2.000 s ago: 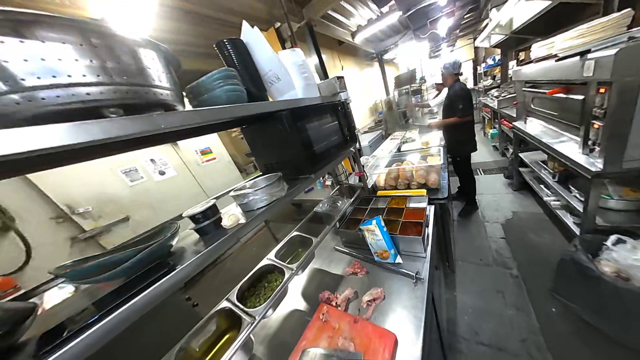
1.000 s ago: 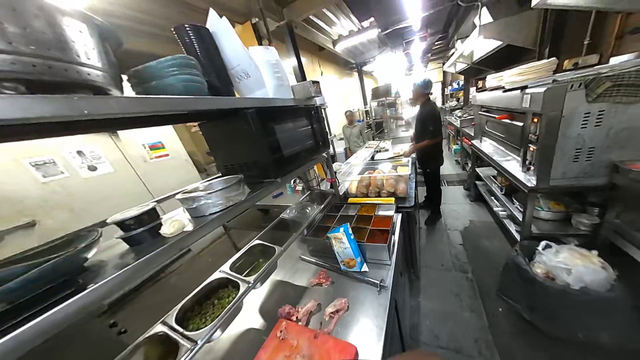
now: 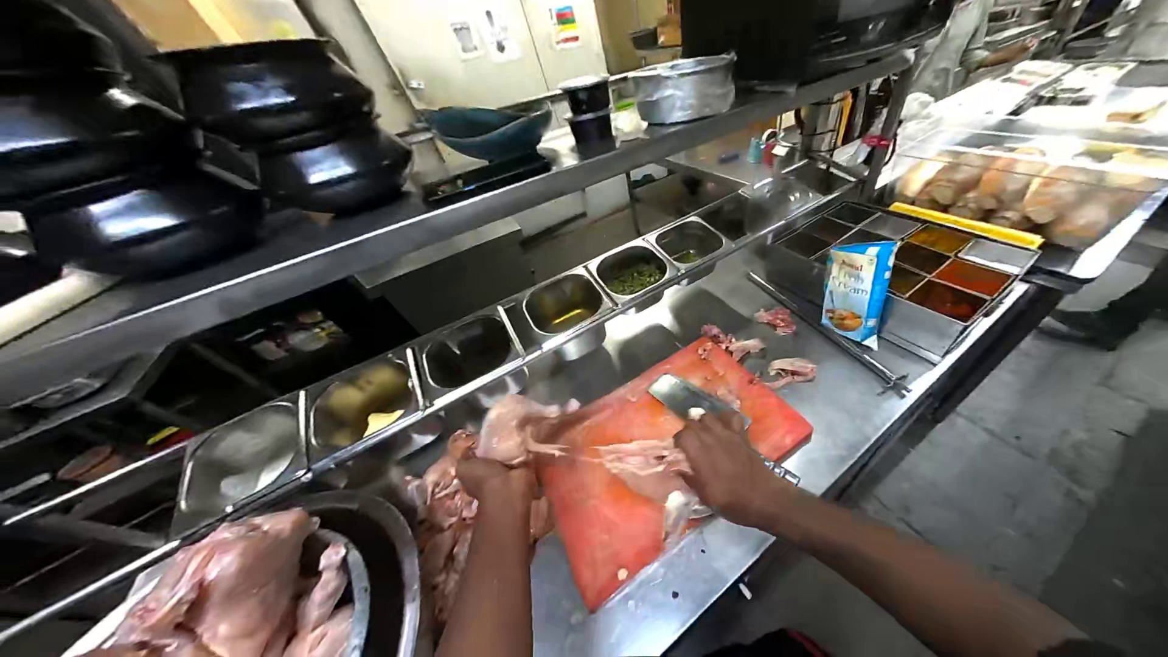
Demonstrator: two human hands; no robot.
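Observation:
An orange-red cutting board (image 3: 602, 538) lies at a slant on the steel counter. My left hand (image 3: 497, 479) grips a piece of raw chicken (image 3: 518, 429) above the board's left edge. In my right hand (image 3: 725, 465) is the handle of a cleaver (image 3: 684, 399), its broad blade over the board. A stretched strip of raw chicken (image 3: 639, 461) runs from the left piece toward my right hand. More cut chicken (image 3: 447, 511) is heaped left of the board, partly behind my left forearm. Small raw scraps (image 3: 792, 369) lie at the far end.
A round metal tub (image 3: 406, 566) with raw chicken (image 3: 246, 584) stands at lower left. Steel insert pans (image 3: 563, 301) line the counter's back. At the right are a metal rod (image 3: 821, 333), a cream carton (image 3: 858, 290) and a spice box (image 3: 912, 319). A shelf (image 3: 401, 214) overhangs the left.
The view has swung down and to the left. My hands, the chicken piece and the cleaver are now in view; neither hand shows clearly in the earlier frames.

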